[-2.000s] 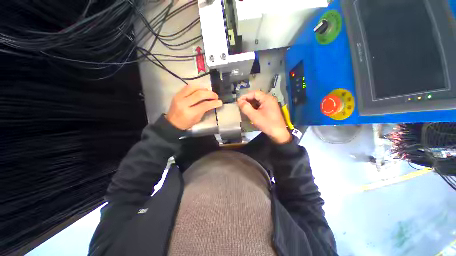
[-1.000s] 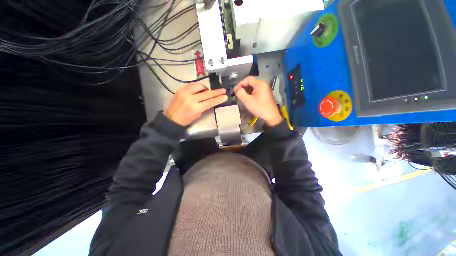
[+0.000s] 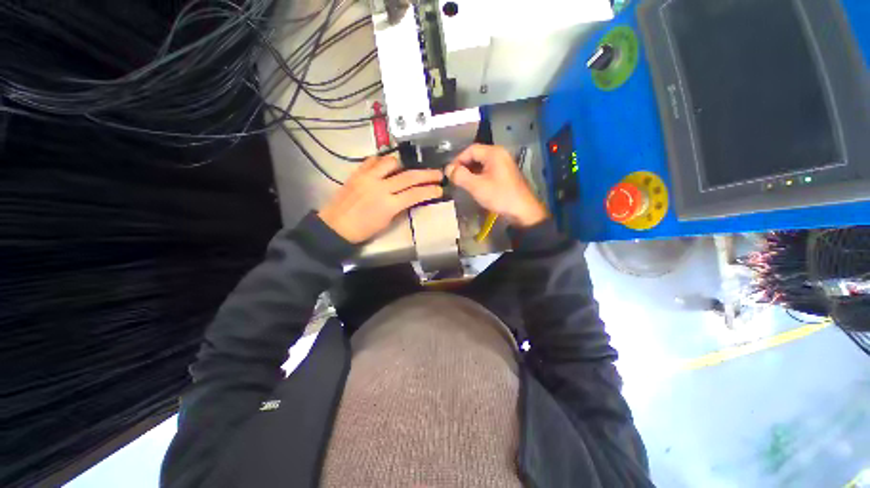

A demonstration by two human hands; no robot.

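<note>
My left hand (image 3: 380, 198) lies over the dark loading fixture (image 3: 435, 157), its fingers stretched to the right. My right hand (image 3: 488, 183) meets it there, thumb and fingertips pinched together. What the fingertips hold is too small and hidden to tell. The pale front block (image 3: 436, 229) is just below the fingers, and the white feed rail (image 3: 402, 71) ends just above them. Thin black cables (image 3: 329, 119) curve across the bench to the left of the rail and run toward the fixture.
A huge mass of black cables (image 3: 124, 238) hangs at the left. A red marker (image 3: 381, 129) lies left of the rail. A blue control box (image 3: 596, 143) with touch screen (image 3: 758, 91) and emergency stop (image 3: 625, 202) stands at the right. A yellow-handled tool (image 3: 487, 227) lies by the front block.
Both hands have moved up from the front block to the fixture, and their fingertips have come together. The left fingers reach a little further right than one second ago.
</note>
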